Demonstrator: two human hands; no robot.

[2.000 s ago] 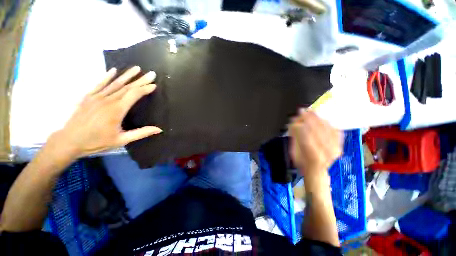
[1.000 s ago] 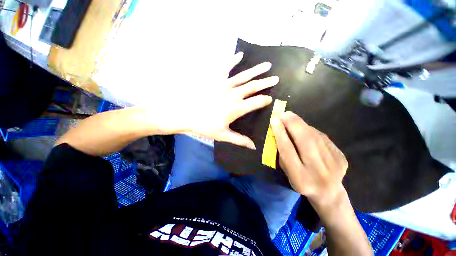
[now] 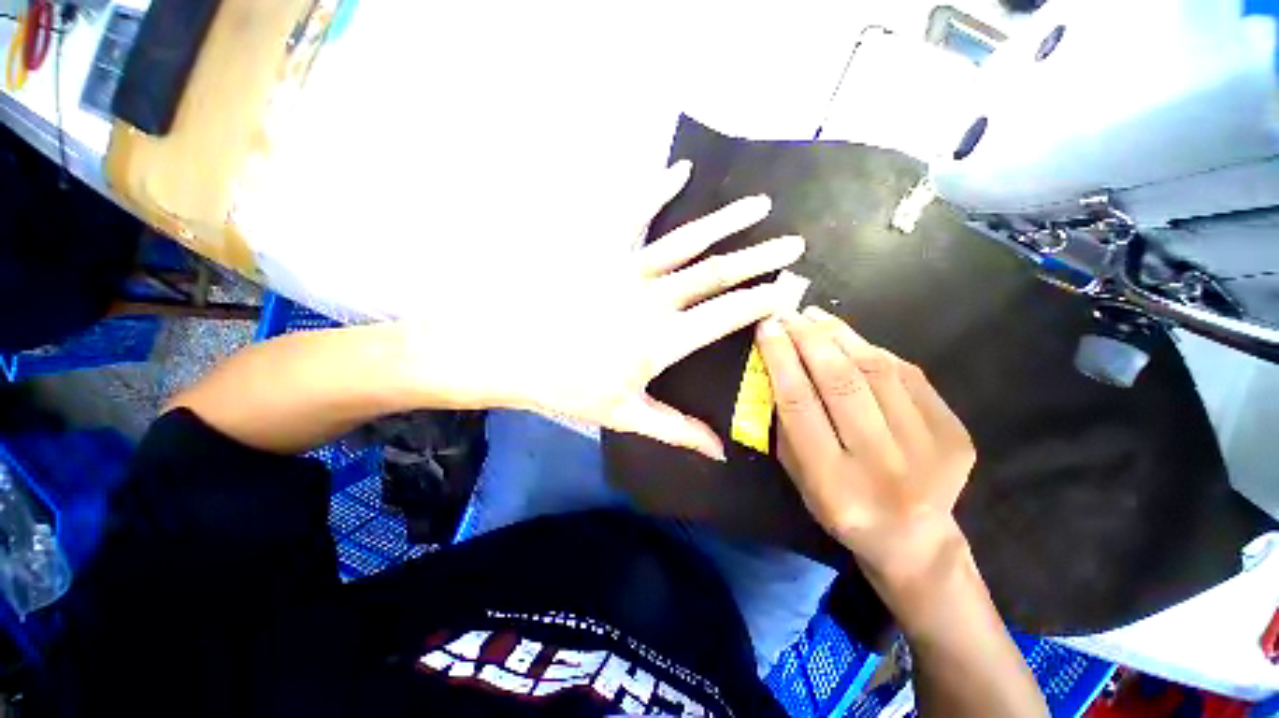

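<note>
A dark brown-black garment panel (image 3: 1038,463) lies flat on the white table, its front part hanging over the edge near my lap. My left hand (image 3: 603,316) rests on its left side, palm down with the fingers spread, overexposed by the light. My right hand (image 3: 877,442) is on the panel just right of it, its fingertips pressing a small yellow ruler (image 3: 753,407) against the cloth. The ruler lies upright in the picture between my two hands; its upper end looks whitish near my left ring finger. Part of it is hidden under my fingers.
The white sewing machine head (image 3: 1122,105) stands at the upper right above the panel. A tan board (image 3: 197,168) with a black flat object (image 3: 166,63) is at the upper left, with red-and-yellow handles (image 3: 31,49) beyond. Blue baskets (image 3: 376,519) are under the table edge.
My view has swung left. My right hand has brought the yellow ruler from the panel's right end to beside my left hand. Since a second ago the ruler has shifted slightly under my fingers.
</note>
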